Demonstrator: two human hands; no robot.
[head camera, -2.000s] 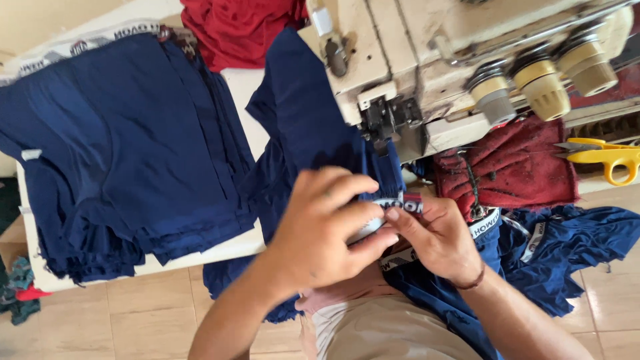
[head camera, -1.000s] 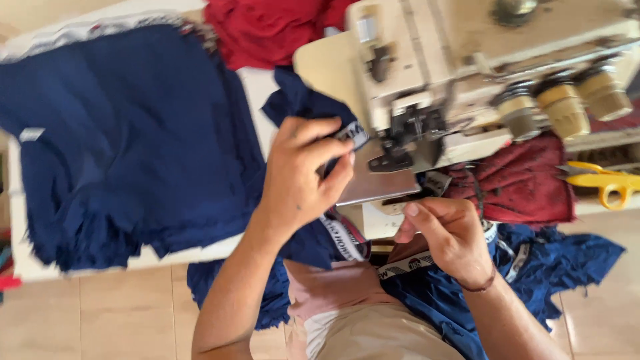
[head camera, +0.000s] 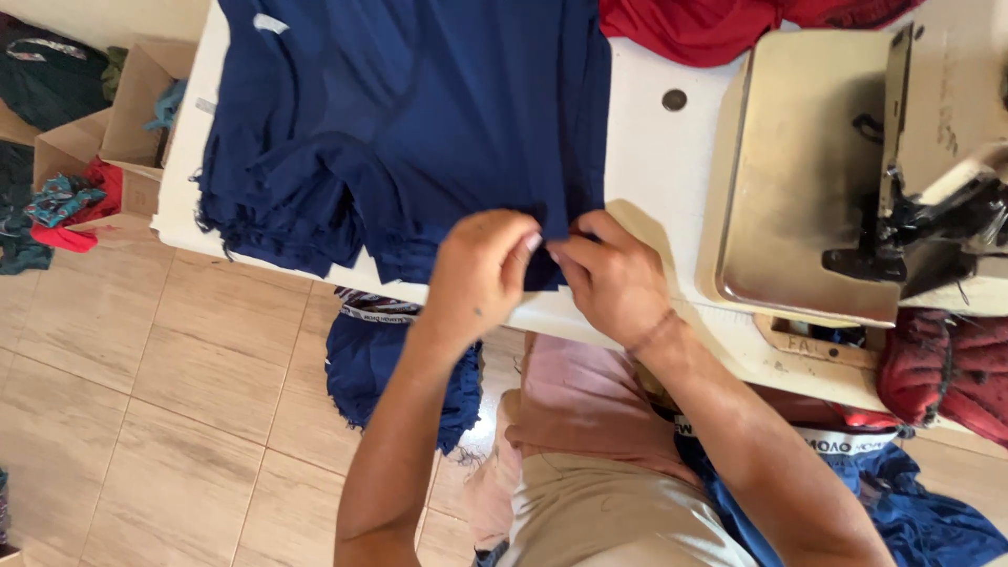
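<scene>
A stack of navy blue fabric pieces (head camera: 441, 102) lies on the white table (head camera: 646, 165), frayed at its lower left edge. At the stack's lower right corner, my left hand (head camera: 484, 272) pinches the top fabric between thumb and fingers. My right hand (head camera: 614, 276) grips the same fabric close beside it, the fingertips of both hands almost touching. Right of the hands is the sewing machine's metal plate (head camera: 811, 189), with the black presser foot (head camera: 866, 264) over its right part. Nothing shows under the foot.
Red fabric (head camera: 693, 27) lies at the table's back. A dark red cloth bundle (head camera: 953, 370) sits right of the machine plate. Navy garments with a white printed waistband (head camera: 843, 441) hang by my lap, another navy garment (head camera: 370, 370) below the table edge. Cardboard boxes (head camera: 142, 110) with cloth stand left.
Both hands have left the machine and moved left to the navy stack. The banded navy piece held by my left hand one second ago is no longer in it. The view has shifted left.
</scene>
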